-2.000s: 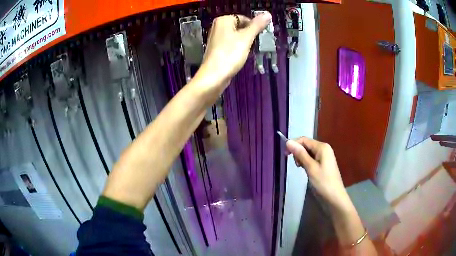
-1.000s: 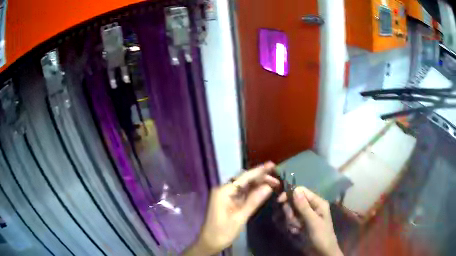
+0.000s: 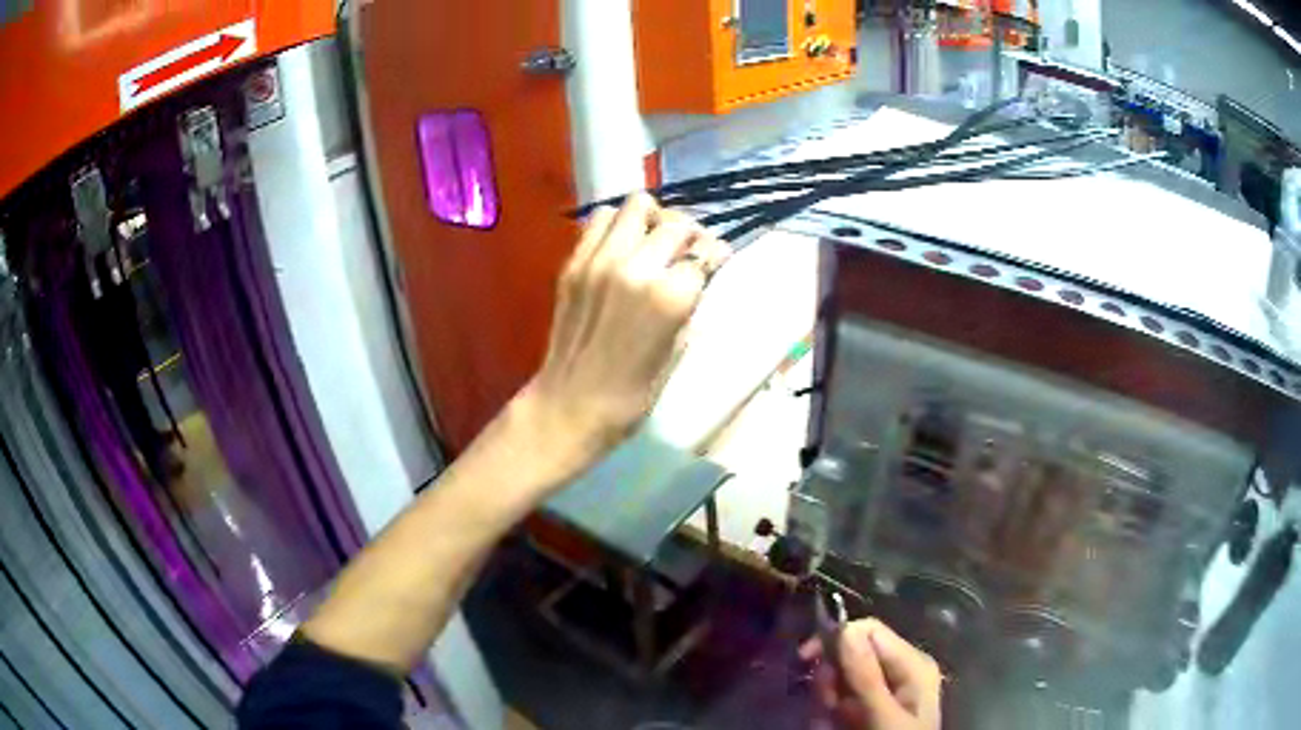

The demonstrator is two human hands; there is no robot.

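Note:
Several long black straps (image 3: 842, 174) lie across the white machine top, their near ends sticking out past its left edge. My left hand (image 3: 628, 307) is at these ends with its fingers closed around one or more of them; how many I cannot tell. My right hand (image 3: 878, 677) is low at the bottom, partly cut off by the frame edge, and holds a small slim silver tool, seemingly tweezers (image 3: 829, 610), pointing up. The edge painting machine (image 3: 999, 485), with a clear cover and a perforated rail (image 3: 1056, 290), is right of my hands.
The drying oven's orange header (image 3: 86, 86), clips (image 3: 204, 164) and purple strip curtain (image 3: 236, 314) are at the left. An orange door (image 3: 457, 300) and control box (image 3: 799, 57) are behind. A grey-green stool (image 3: 635, 496) stands below my left arm.
The view has turned right from the oven to the machine. My left hand has left the hanging clip, passed near my right hand, and reached the straps. My right hand still holds the silver tool.

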